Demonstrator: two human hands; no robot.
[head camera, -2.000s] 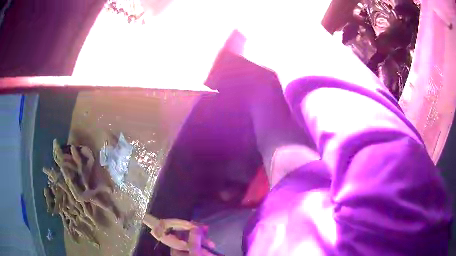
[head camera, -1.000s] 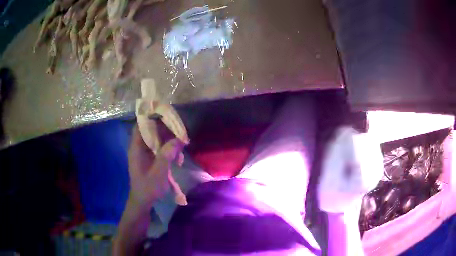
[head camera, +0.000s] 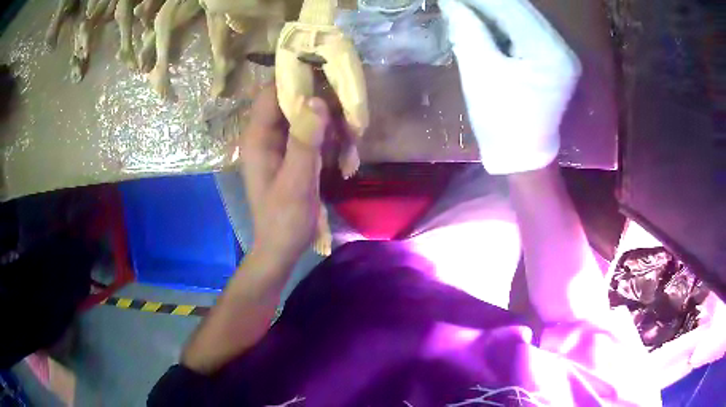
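My left hand (head camera: 279, 179), bare, is closed around the legs of a tan doll body (head camera: 322, 71). The body is held upright over the table's front edge, its hips and lower torso above my thumb. A small dark flat piece (head camera: 310, 58) shows across its hips. Its top is cut off by the picture's edge. My right hand (head camera: 517, 95), in a white glove, is raised over the table to the right of the body, not touching it. A dark patch shows between its fingers; whether it holds something cannot be told.
Tan doll bodies (head camera: 163, 40) lie heaped at the table's upper left. A crinkled clear bag (head camera: 402, 40) lies between my hands. A carton of dark shiny contents (head camera: 657, 294) stands at lower right, below a dark panel (head camera: 677, 119). A blue bin (head camera: 183, 230) and red stool (head camera: 386, 213) are below.
My left hand has moved up and right with the doll body. My gloved right hand has moved from beside the carton up over the table near the bag. The view has shifted.
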